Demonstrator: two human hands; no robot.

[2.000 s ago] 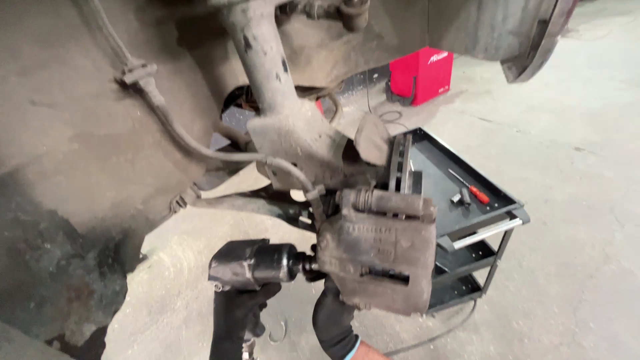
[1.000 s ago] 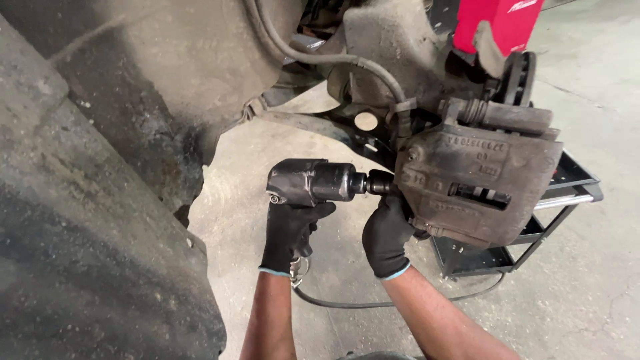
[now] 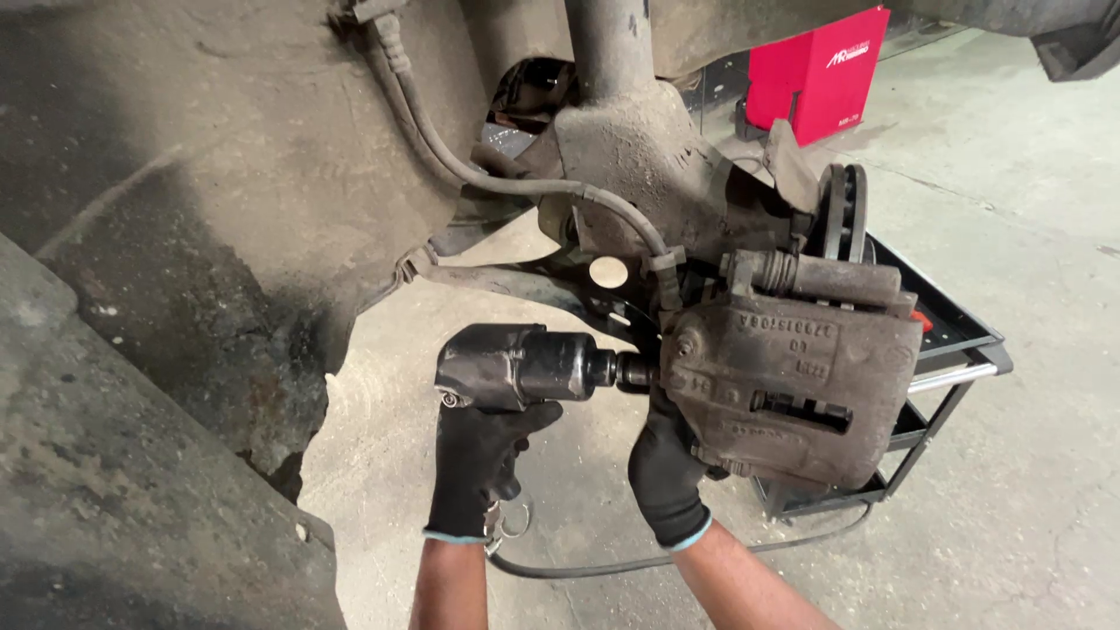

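Note:
My left hand (image 3: 481, 459), in a black glove, grips the handle of a black air impact wrench (image 3: 516, 366). A socket (image 3: 634, 371) on the wrench's nose reaches the inner left side of a rusty brake caliper (image 3: 787, 385). Below that socket my right hand (image 3: 672, 468), gloved too, is raised against the caliper's lower left edge; its fingertips are partly hidden, so what they hold cannot be told. A rubber brake hose (image 3: 525, 185) curves down to the caliper. Behind the caliper's top shows the edge of a brake disc (image 3: 845, 210).
Above stands the suspension strut (image 3: 610, 52), with a control arm (image 3: 516, 282) below. A black tool cart (image 3: 962, 337) is behind the caliper, a red box (image 3: 814, 74) farther back. An air line (image 3: 595, 572) hangs beneath my hands. A dirty body panel (image 3: 131, 455) fills the left.
The view has shifted between frames. Both hands and the wrench remain at the caliper's left side, with the socket there in each frame.

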